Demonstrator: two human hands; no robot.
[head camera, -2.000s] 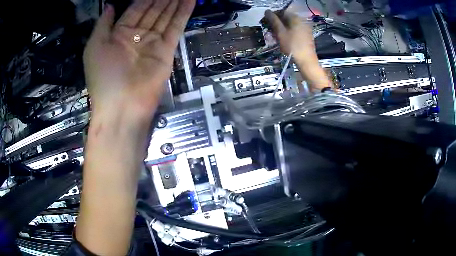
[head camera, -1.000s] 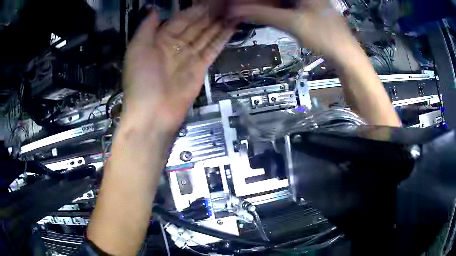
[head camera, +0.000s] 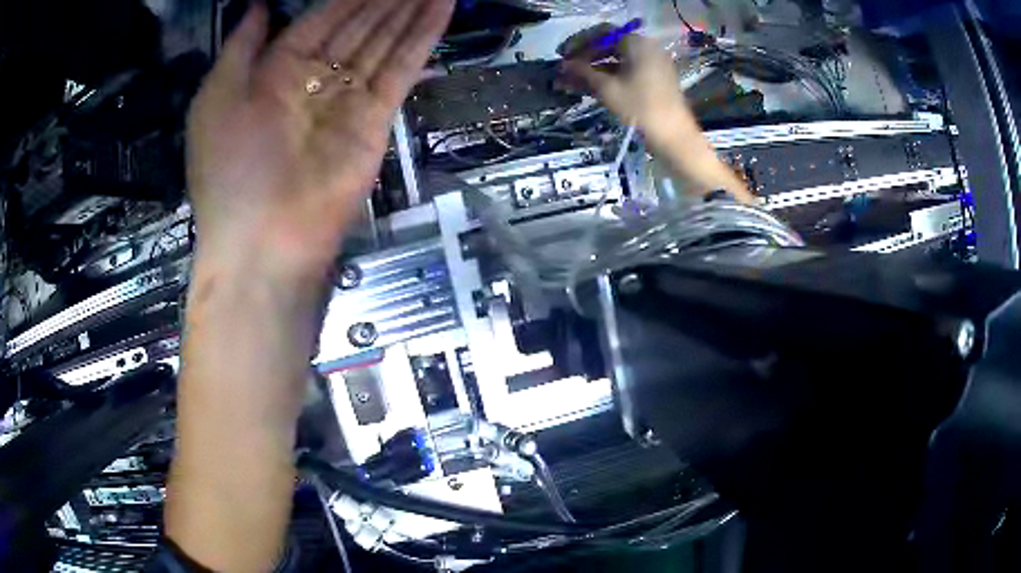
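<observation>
My left hand (head camera: 297, 129) is raised at the upper left, palm up, fingers extended and partly cut off by the top edge. Small screws (head camera: 314, 85) lie loose in its palm. My right hand (head camera: 640, 87) is farther off at the top, at the right end of a dark perforated plate (head camera: 481, 96) inside the machine. A thin blue-purple rod (head camera: 619, 35) sticks out at its fingers; its kind is unclear. The fingertips are small and blurred, and their contact with the plate cannot be made out.
A silver ribbed block (head camera: 397, 293) sits in the centre. A large black cover (head camera: 784, 392) fills the lower right, with clear tubes (head camera: 694, 229) looped above it. A black cable (head camera: 414, 506) crosses below. Conveyor rails (head camera: 829, 132) run at right; loose wires lie at the upper right.
My right hand passed close to my left fingers, then moved back to the plate's right end. More tiny screws show in my left palm than two seconds ago. The view shifted and returned.
</observation>
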